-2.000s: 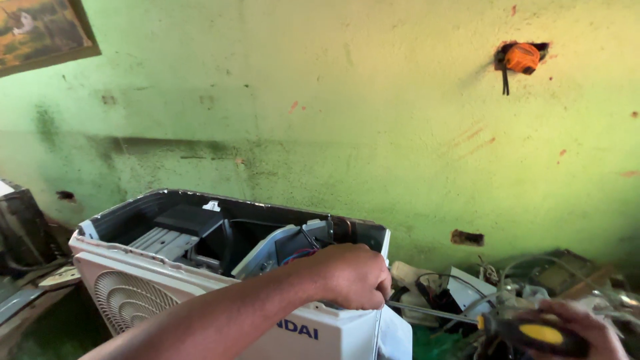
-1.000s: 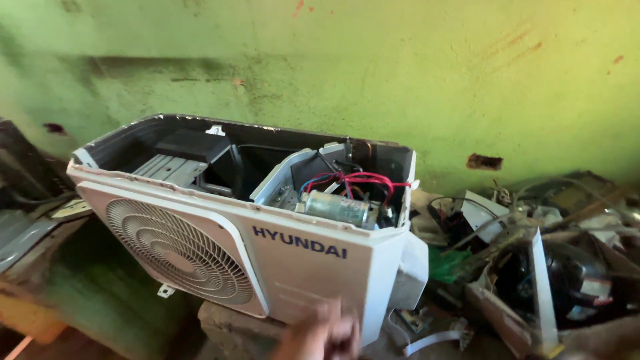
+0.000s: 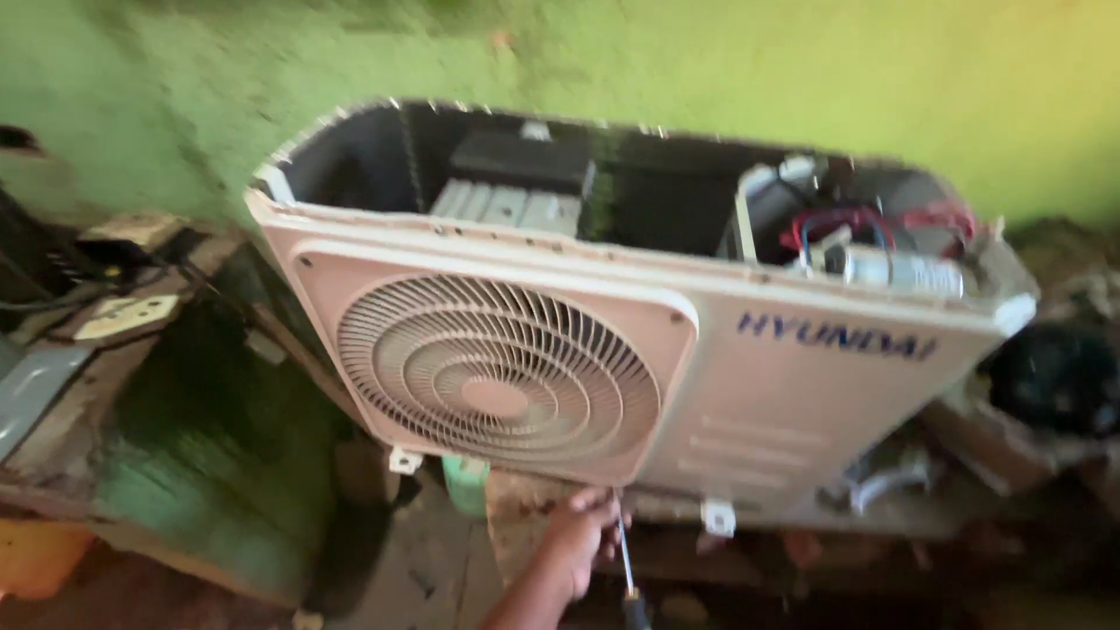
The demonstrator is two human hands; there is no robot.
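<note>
An air conditioner's outdoor unit (image 3: 787,394) with a pale casing and round fan grille (image 3: 499,376) has its top uncovered. Inside are a cylindrical metal capacitor (image 3: 901,269) and red and blue wires (image 3: 844,223). My left hand (image 3: 584,534) is at the unit's lower front edge, fingers curled around the upper end of a screwdriver's shaft (image 3: 625,556). The screwdriver points up at that edge; its dark handle (image 3: 636,611) runs out of the bottom of the view. Its tip is blurred beside my fingertips. My right hand is not in view.
The unit rests on a worn support (image 3: 516,516) before a green wall (image 3: 612,52). At left are a cluttered ledge (image 3: 52,437) and a white slotted plate (image 3: 127,317). A dark rounded part (image 3: 1063,376) lies among scrap at right. Mounting feet (image 3: 718,518) stick out below.
My left hand has moved from the unit's top right corner down to its lower front edge. The screwdriver, earlier in my right hand at the right, is now below the unit. The view has swung down and left.
</note>
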